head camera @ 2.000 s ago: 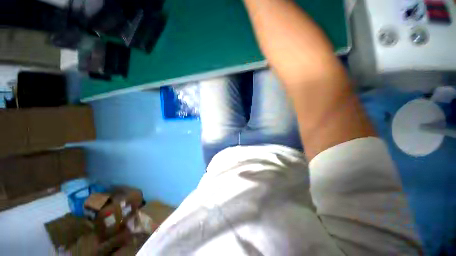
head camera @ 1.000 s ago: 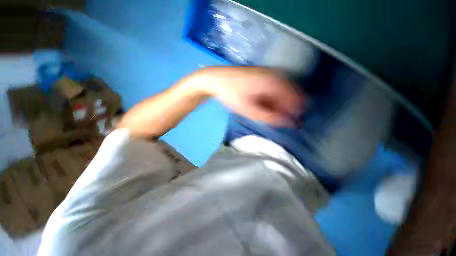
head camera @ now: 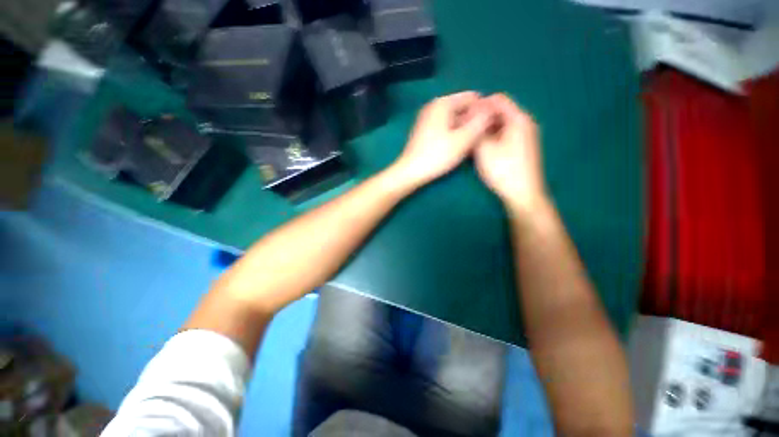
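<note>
My left hand (head camera: 442, 136) and my right hand (head camera: 511, 154) meet at the fingertips above the green table (head camera: 585, 154). The fingers of both are curled inward and blurred, and I cannot tell if anything is pinched between them. Black product boxes (head camera: 243, 75) with thin gold lettering lie piled to the left of my hands, some with shiny film edges. One glossy box (head camera: 295, 162) lies nearer the table's front edge, left of my left hand. Two more boxes sit farther left.
The red infeed rollers (head camera: 705, 196) are at the table's right end. The white control panel (head camera: 705, 375) with two knobs is at lower right. Whitish material (head camera: 688, 51) lies at upper right. Brown cartons (head camera: 34, 375) are on the floor at lower left.
The view has swung up from my lap to the tabletop. My left hand, earlier blurred over my lap, is now over the table, and my right hand has come into view meeting it.
</note>
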